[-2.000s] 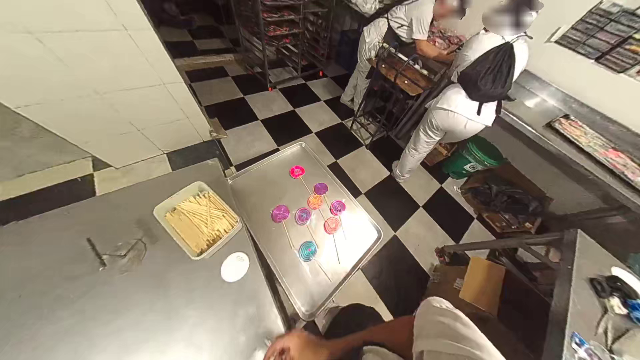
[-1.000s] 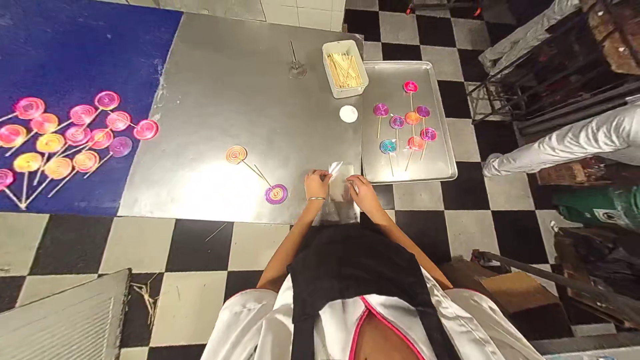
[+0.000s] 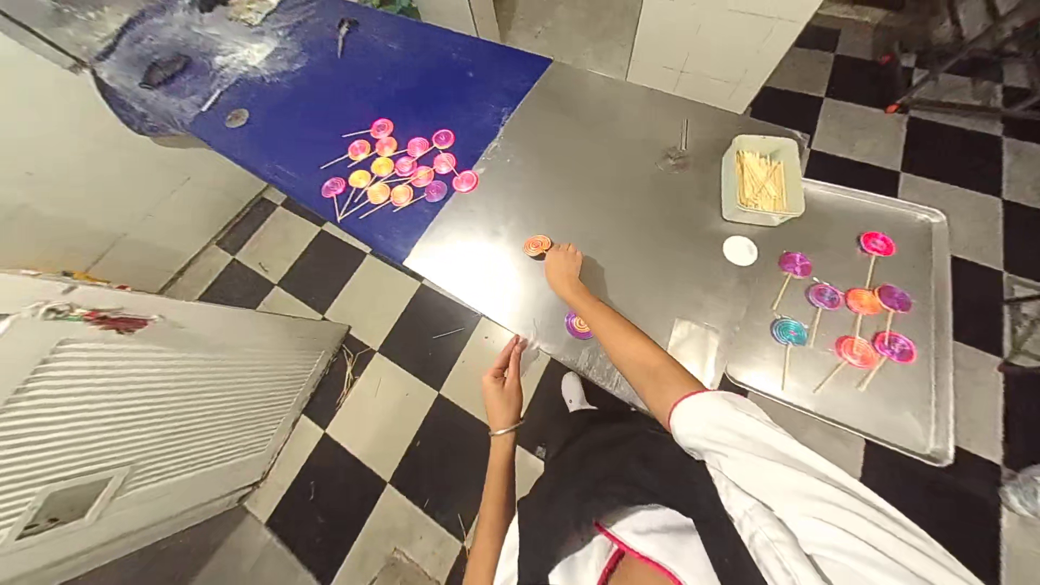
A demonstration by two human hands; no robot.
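My right hand [image 3: 563, 270] reaches over the steel table, its fingers closed at the stick of an orange swirl lollipop [image 3: 537, 245]; most of the stick is hidden. My left hand [image 3: 504, 390], with a bracelet at the wrist, is at the table's front edge, pinching what looks like a clear plastic wrapper [image 3: 530, 348]. A purple and orange swirl lollipop [image 3: 578, 326] lies between the hands, partly behind my right forearm. Clear plastic wrappers [image 3: 693, 349] lie by the tray. Several pink, orange, yellow and purple lollipops [image 3: 404, 166] lie on the blue surface.
A metal tray [image 3: 940, 325] at the right bears several lollipops. Beside it stand a plastic tub [image 3: 735, 191] of wooden sticks and a white disc [image 3: 739, 251]. A dark-handled tool [image 3: 346, 34] lies at the back of the blue surface. A white ridged panel [image 3: 162, 406] stands at left.
Both hands were together at a clear wrapper near the tray; they are now apart and farther left. My right hand has reached the orange lollipop. The view has swung left.
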